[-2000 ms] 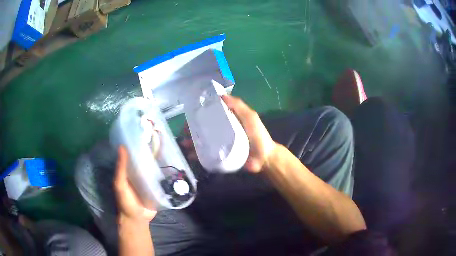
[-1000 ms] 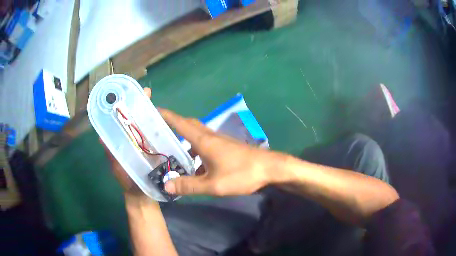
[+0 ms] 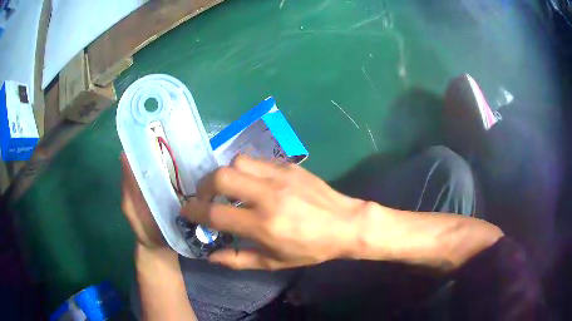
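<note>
The frosted housing base [image 3: 145,147] is tilted in front of me, with its open side up. My left hand [image 3: 141,216] holds it from its left side and underneath. A round hole shows in its upper end. Red wires [image 3: 168,157] run along its inside to the black cooling fan [image 3: 206,234] at the lower end. My right hand [image 3: 282,213] is over that end, with thumb and fingers at opposite sides of the fan. The fingertips are partly hidden and blurred. The white top cover cannot be made out.
An open blue and white box [image 3: 290,133] lies on the green floor [image 3: 313,56] behind my right hand. A wooden pallet [image 3: 135,31] and a blue and white box [image 3: 17,119] are at the left. Another blue box [image 3: 94,304] is at the lower left. A shoe [image 3: 470,103] is at the right.
The top cover has left my right hand. That hand moved onto the fan, first with its thumb on the fan's label, now with its fingers around the fan. The view also shifted.
</note>
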